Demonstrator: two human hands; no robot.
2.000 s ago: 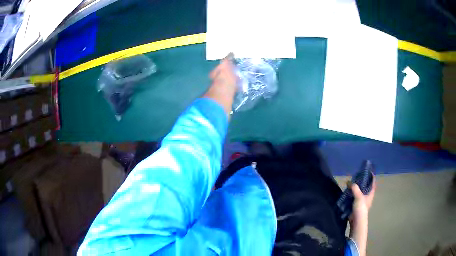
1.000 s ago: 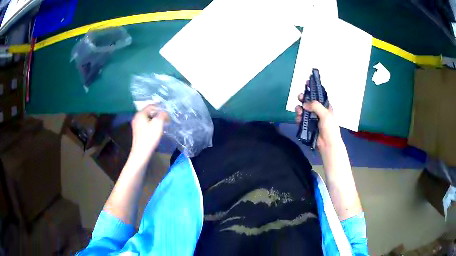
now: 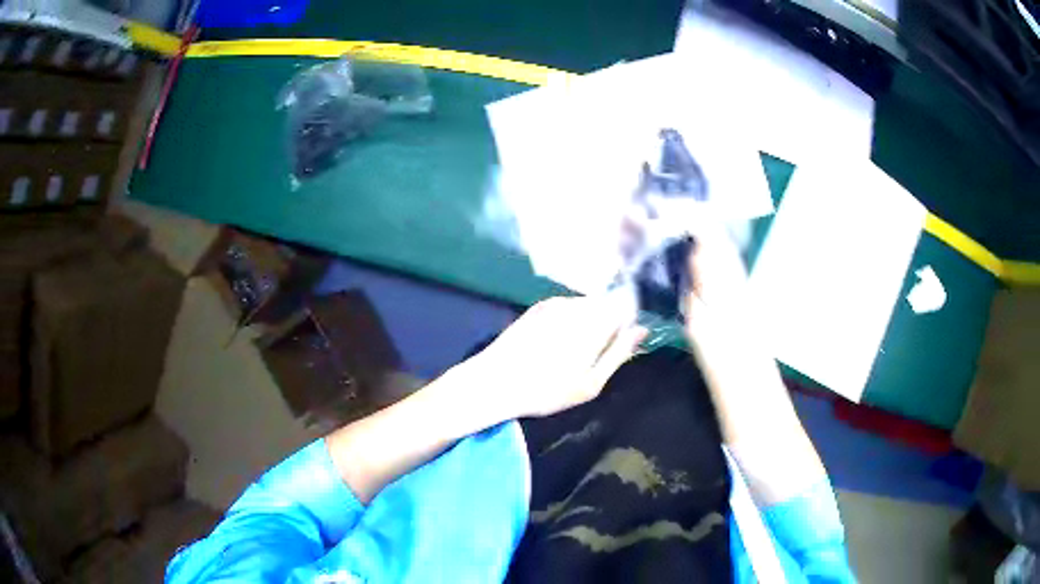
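A clear plastic bag (image 3: 739,225) is held between my hands over the middle white sheet (image 3: 547,171), near the mat's front edge. A bundle of dark strap pieces (image 3: 673,171) shows in or behind the bag, blurred. My left hand (image 3: 570,348) holds the bag from the left with its fingers near the opening. My right hand (image 3: 698,302) is at the right side of the dark strap pieces, its fingers partly hidden and blurred. I cannot tell how far inside the bag the pieces are.
Another clear bag with dark pieces (image 3: 319,126) lies at the left of the green mat (image 3: 422,205). Another white sheet (image 3: 844,285) lies at the right, with a white scrap (image 3: 926,290) beyond it. Cardboard boxes (image 3: 103,342) stand at the lower left.
The empty bag and the strap bundle, apart in separate hands before, are now together at the centre. My left hand has moved right. The middle white sheet is at a different angle in view.
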